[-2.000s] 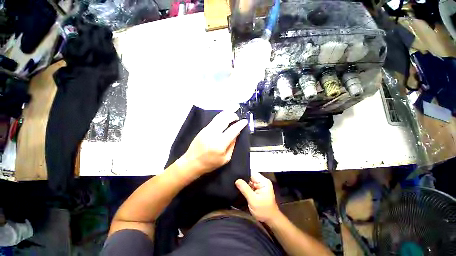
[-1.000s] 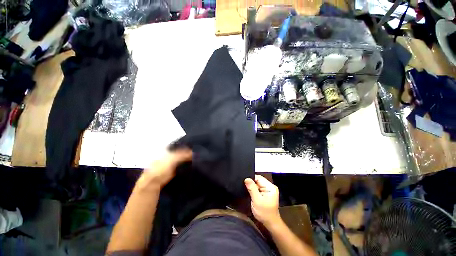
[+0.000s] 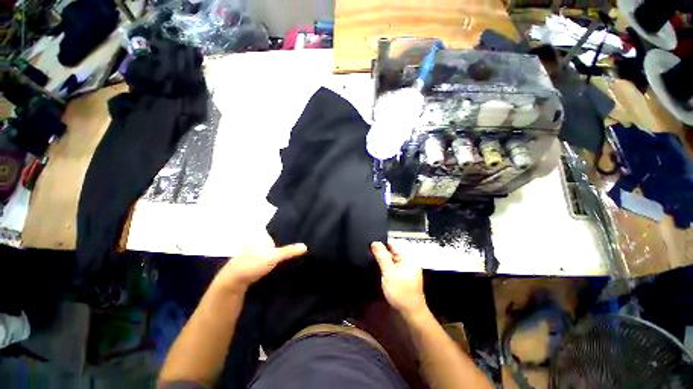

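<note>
A black fabric piece (image 3: 330, 175) lies on the white table left of the overlock machine (image 3: 479, 114) and hangs over the front edge towards my lap. Its right border runs beside the needle area, which the white oval pad (image 3: 395, 121) partly hides. My left hand (image 3: 262, 262) is at the fabric's lower left, thumb on top and fingers partly hidden. My right hand (image 3: 397, 275) pinches the fabric's right border between thumb and fingers, just in front of the machine. Four tension knobs (image 3: 477, 153) show on the machine front.
A long pile of black pieces (image 3: 125, 156) lies at the table's left. Black lint (image 3: 463, 228) clings below the machine. A fan (image 3: 619, 353) stands at lower right. Dark blue cloth (image 3: 657, 167) lies on the right board. A clear plastic bag (image 3: 197, 26) lies at the far side.
The fabric was first under my left hand near the needle. It has since spread out on the table. My left hand has moved back and left, and my right hand still holds the right border.
</note>
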